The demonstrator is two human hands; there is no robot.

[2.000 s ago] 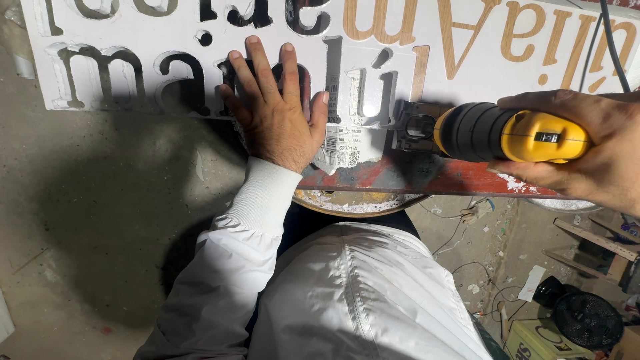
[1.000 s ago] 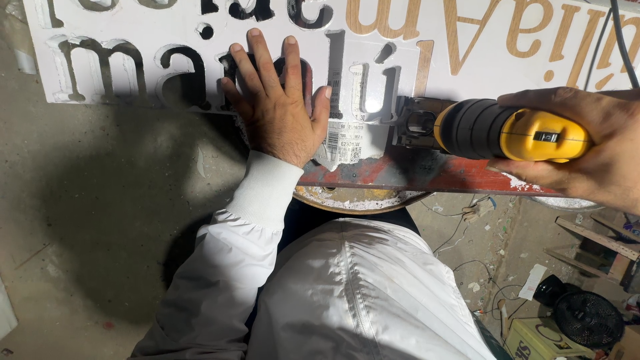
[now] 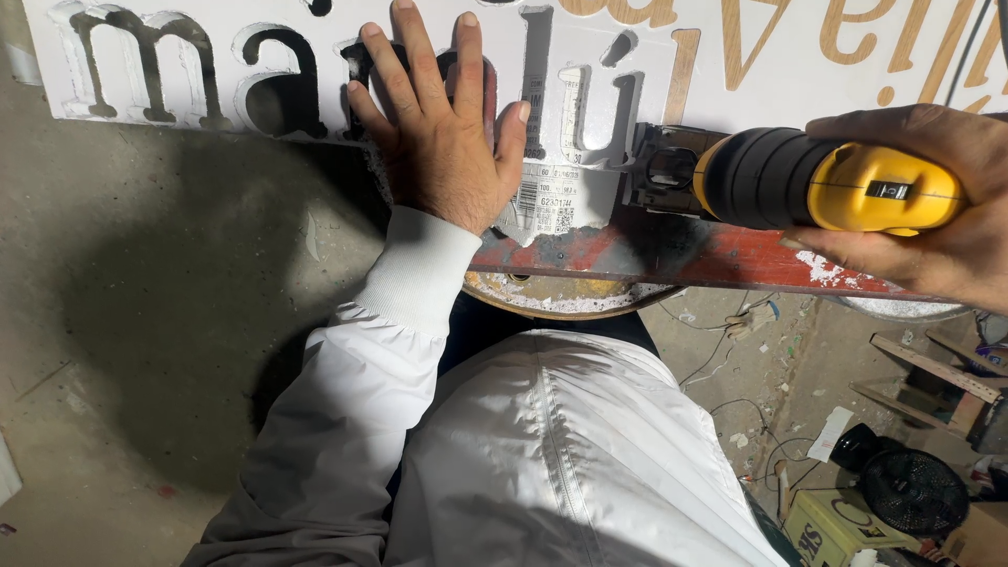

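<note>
My left hand (image 3: 449, 134) lies palm down, fingers spread, on a white sheet (image 3: 488, 47) with letter shapes cut through it. In my right hand (image 3: 945, 173) is a yellow and black jigsaw (image 3: 795, 179), its metal shoe (image 3: 669, 169) at the sheet's near edge, just right of the cut-out "ú". The blade is hidden. Wood-coloured letters (image 3: 744, 39) show upside down on the right part of the sheet. Beneath the cut-outs, a paper label (image 3: 563, 201) with printing sticks out past the edge.
A red beam (image 3: 732, 252) runs under the near edge, with a round rusty drum top (image 3: 583, 295) below it. Cables (image 3: 764, 409), a glove (image 3: 752, 319), a black fan (image 3: 913, 488), a yellow-green box (image 3: 835, 524) and a wooden frame (image 3: 937, 370) are at the lower right.
</note>
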